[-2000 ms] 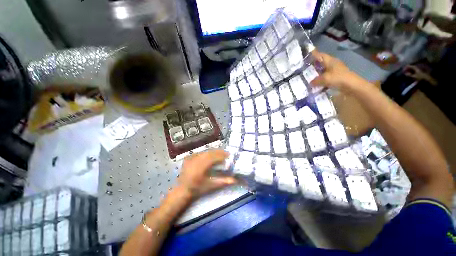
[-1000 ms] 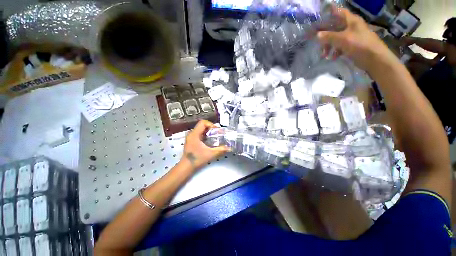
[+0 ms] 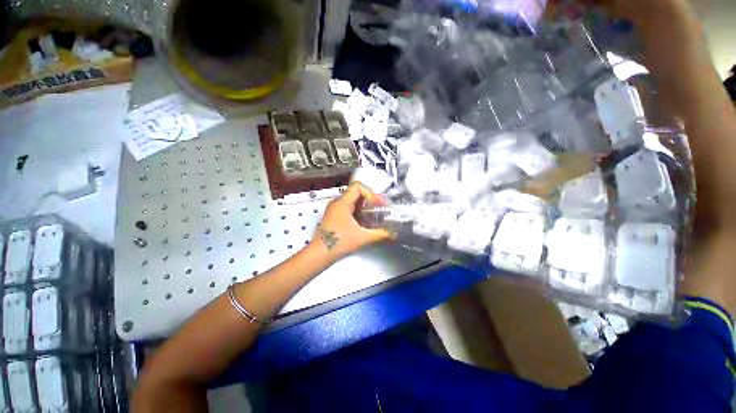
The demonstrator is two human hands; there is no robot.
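My left hand [image 3: 351, 222] grips the near left corner of a clear blister tray [image 3: 565, 286], over the table's front edge. White plastic housings [image 3: 520, 242] sit in the tray's near and right pockets. The far part of the tray is raised, bent and blurred, with pockets that look empty. Loose white housings [image 3: 375, 117] lie heaped on the table between the fixture and the tray. My right forearm reaches up at the right; the hand is beyond the top edge. The reddish-brown fixture [image 3: 311, 153] has six metal-edged nests and stands left of the heap.
A dark round nozzle with yellow rim [image 3: 234, 48] hangs behind the fixture. The perforated table [image 3: 194, 242] has a blue front edge [image 3: 363, 310]. A paper slip [image 3: 169, 125] lies at its back left. Filled trays [image 3: 48, 306] are stacked at left. An open carton [image 3: 533, 323] with white pieces stands below the held tray.
The tray has gone from filled and slanting to bent over, its far part lifted. Housings have spilled from it onto the table. My right hand has moved up out of the picture.
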